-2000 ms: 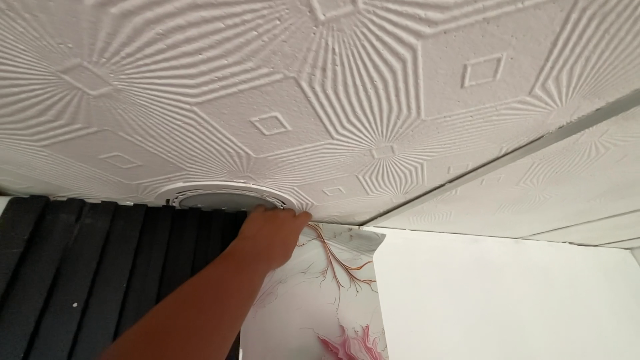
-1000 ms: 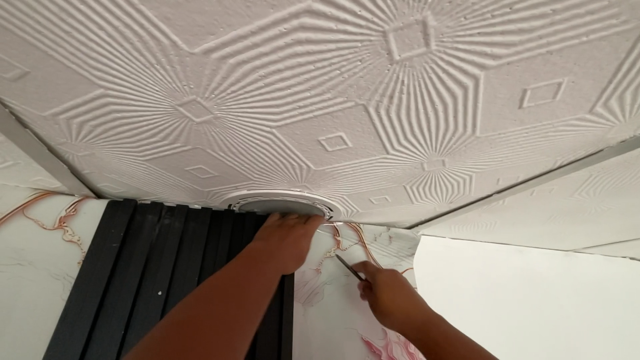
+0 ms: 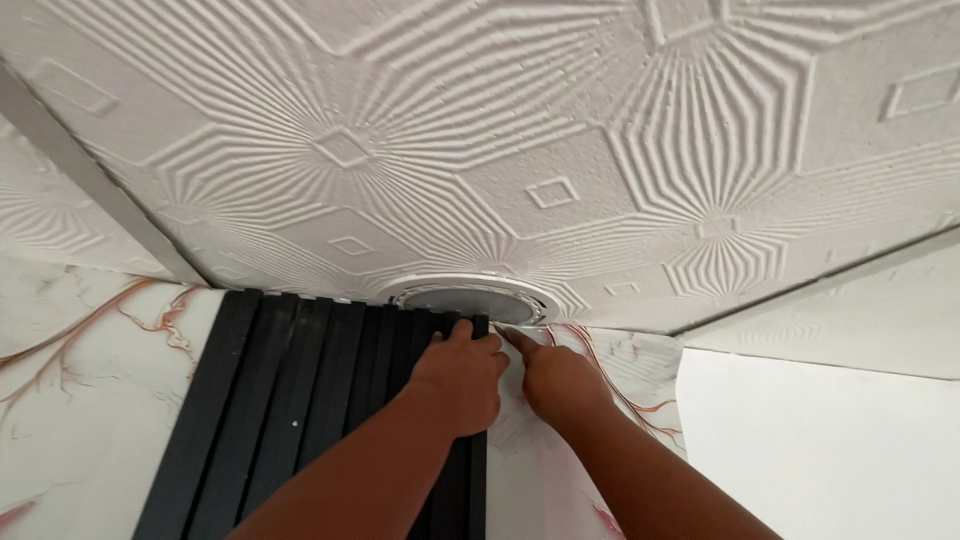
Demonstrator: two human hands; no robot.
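My left hand (image 3: 461,379) rests with its fingers against the top right part of a black slatted wall panel (image 3: 304,390), just under the ceiling. Close to its right, my right hand (image 3: 562,379) grips a thin pointed tool (image 3: 510,334), seemingly a knife, whose tip is by the panel's upper right corner. Marble-patterned wall sheet (image 3: 637,367) with copper-coloured veins shows beside and behind that hand. Directly above both hands, a round grey ceiling fitting with a white rim (image 3: 480,289) is partly hidden by the panel top.
Embossed white ceiling tiles (image 3: 551,191) spread overhead, divided by a grey strip (image 3: 97,169) at left and a dark seam (image 3: 817,283) at right. More marble-patterned sheet (image 3: 82,375) covers the wall at left. A plain white surface (image 3: 817,442) lies at right.
My right hand, out of view two seconds ago, came in with the tool and has moved up and left to the panel's corner. My left hand has shifted from the round fitting onto the panel.
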